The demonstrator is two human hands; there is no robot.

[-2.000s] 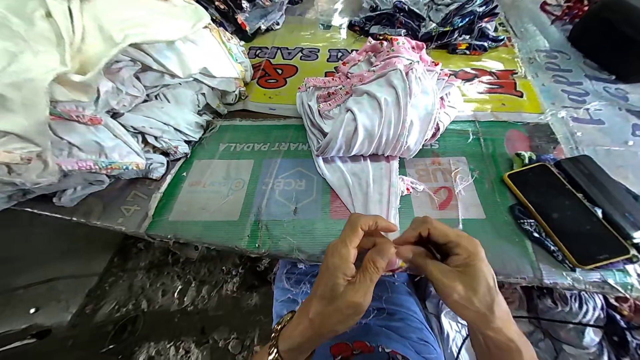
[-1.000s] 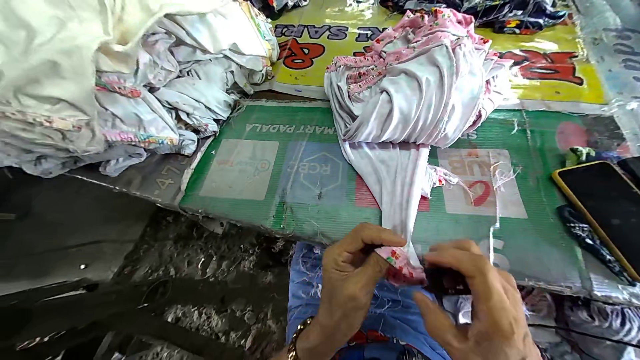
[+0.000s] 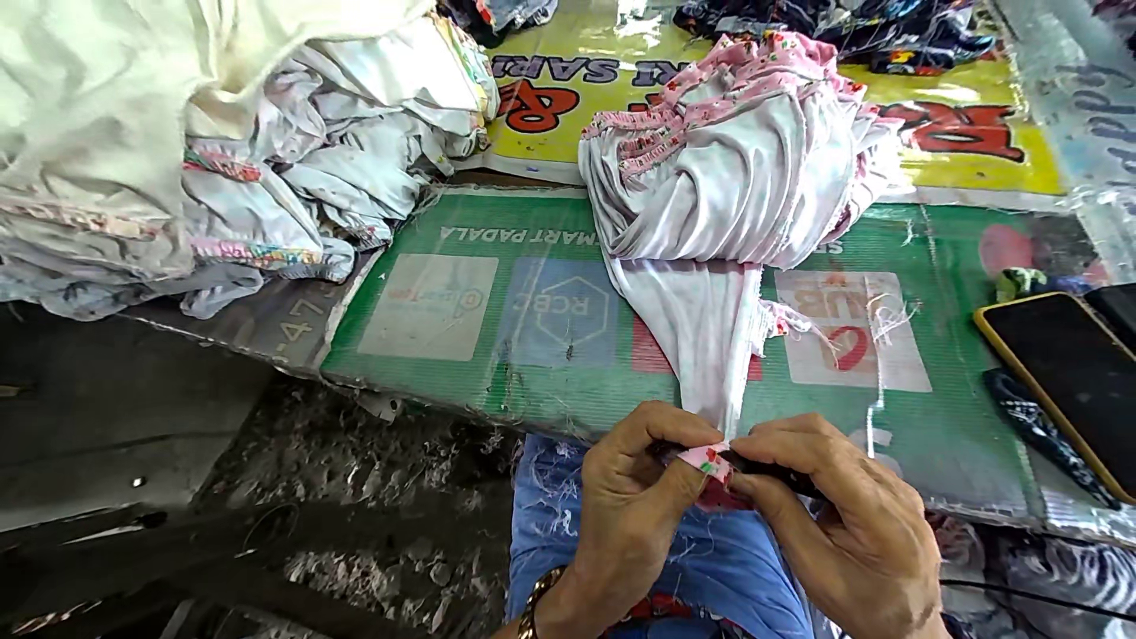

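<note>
My left hand (image 3: pixel 643 497) pinches the pink floral edge (image 3: pixel 708 461) of a white cloth strip (image 3: pixel 701 328) at the table's near edge. Close against it, my right hand (image 3: pixel 843 515) grips a small dark tool (image 3: pixel 777 472), whose kind I cannot tell, with its tip hidden at the cloth. The strip runs away from my hands to a gathered bundle of white garments with pink floral trim (image 3: pixel 737 160). A scrap with loose threads (image 3: pixel 790 321) hangs beside the strip.
A large heap of pale garments (image 3: pixel 346 133) lies at the left. Phone with yellow case (image 3: pixel 1061 382) and a dark patterned cloth (image 3: pixel 1043 435) lie at the right. Dark garments (image 3: pixel 843 27) lie at the back. The green printed sheet (image 3: pixel 426 364) covers the near table.
My right hand, apart from the cloth with its fingers spread one second ago, has closed in beside my left hand. The dark tool now shows clearly at the pink edge.
</note>
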